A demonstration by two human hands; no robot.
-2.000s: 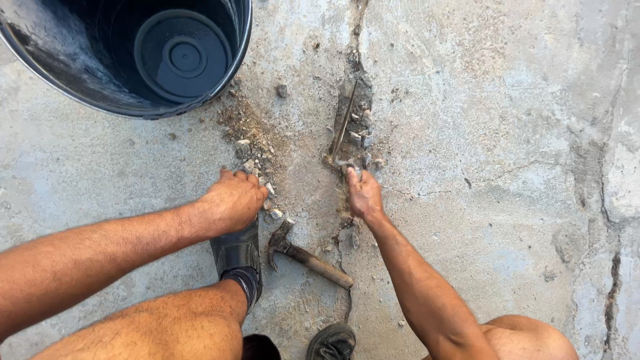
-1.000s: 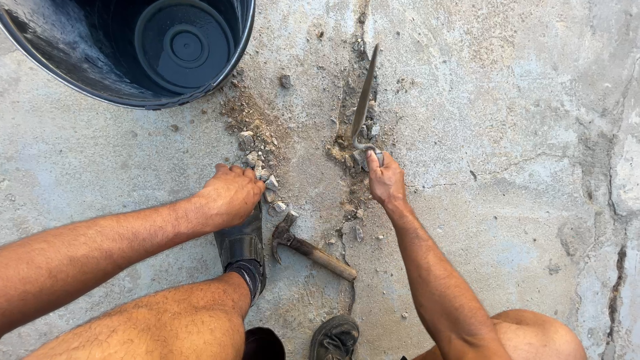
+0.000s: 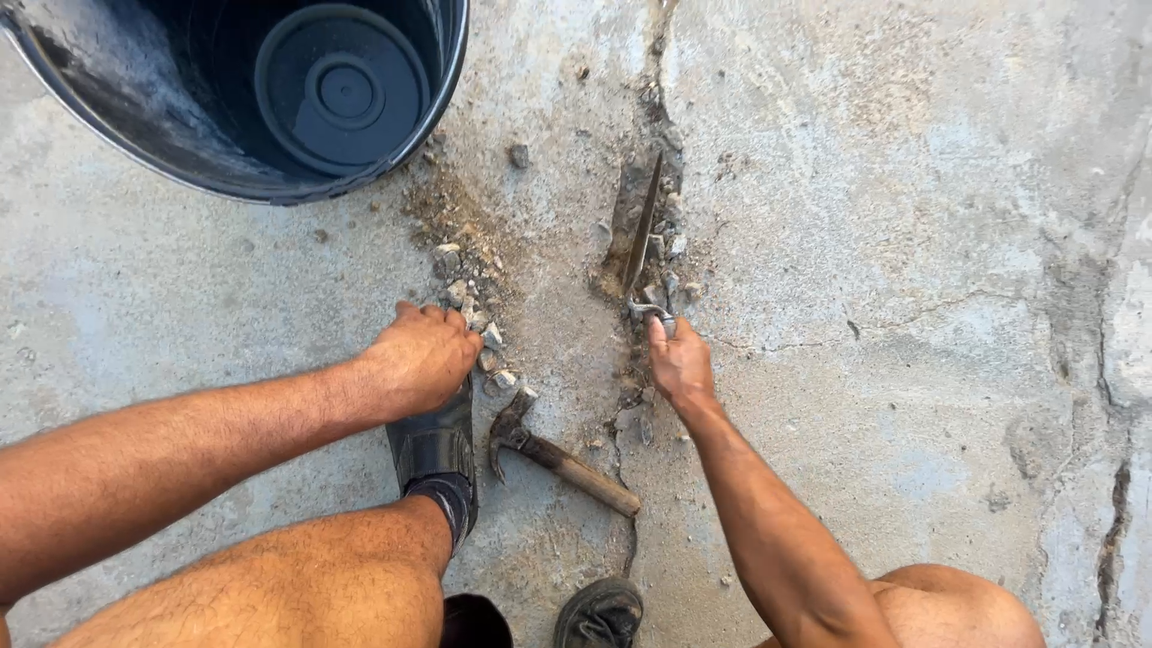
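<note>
My right hand [image 3: 681, 360] is closed around the handle of a small trowel [image 3: 645, 225], whose narrow blade is seen nearly edge-on over a broken channel in the concrete. Loose stone chips [image 3: 672, 243] lie along the channel's right side. My left hand [image 3: 425, 355] rests above the toe of the left shoe, beside a line of concrete rubble [image 3: 463, 292]; its fingertips are partly hidden, so a hold on any piece cannot be told. Between the hands and lower down, a claw hammer [image 3: 567, 463] with a wooden handle lies on the ground.
A dark plastic bucket [image 3: 346, 175] stands open at the upper left. Sandy debris [image 3: 459, 216] spreads beside it. Two shoes, the left [image 3: 436, 441] and the right [image 3: 601, 612], are on the concrete floor. A long crack [image 3: 1114, 531] runs down the far right.
The trowel's blade has turned in my right hand, from near the channel to raised and tilted, then lower over the channel again. My left hand and the hammer have stayed in place.
</note>
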